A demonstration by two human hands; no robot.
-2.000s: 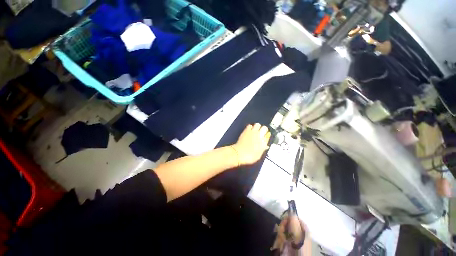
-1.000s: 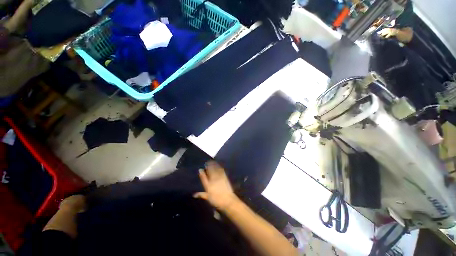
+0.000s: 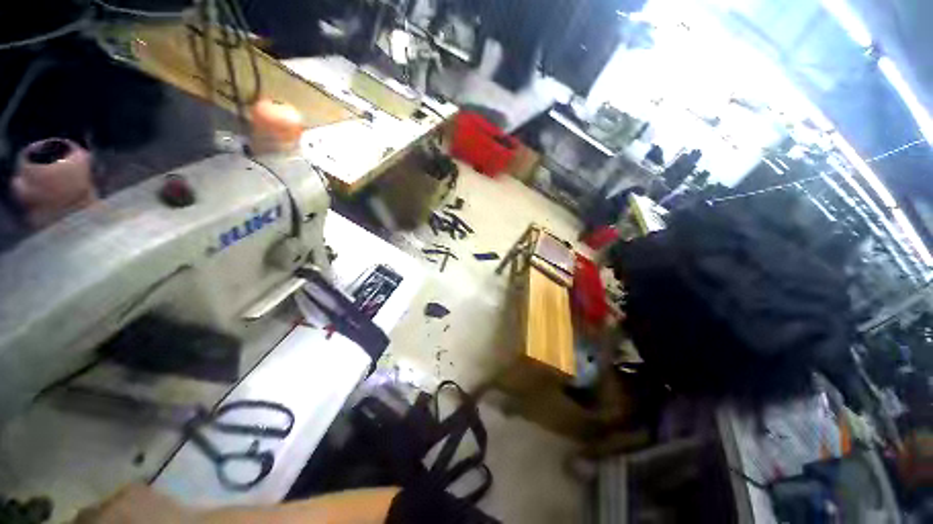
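Observation:
The off-white sewing machine with blue lettering fills the left side. Black-handled scissors lie beside its arm on the white table. My right hand is at the bottom left, blurred and cut off by the bottom edge, with the forearm reaching in from a dark sleeve. Its fingers do not show clearly. My left hand is out of the picture. The needle area is not in view.
Pink thread cones stand behind the machine. A wooden stool is on the floor with dark scraps around. A large dark cloth pile is at right. Black straps hang near the table. Red containers are farther back.
The view has swung right, away from the turquoise basket and the dark cloth strips. My left hand has left the picture. My right hand no longer rests on the dark cloth on my lap.

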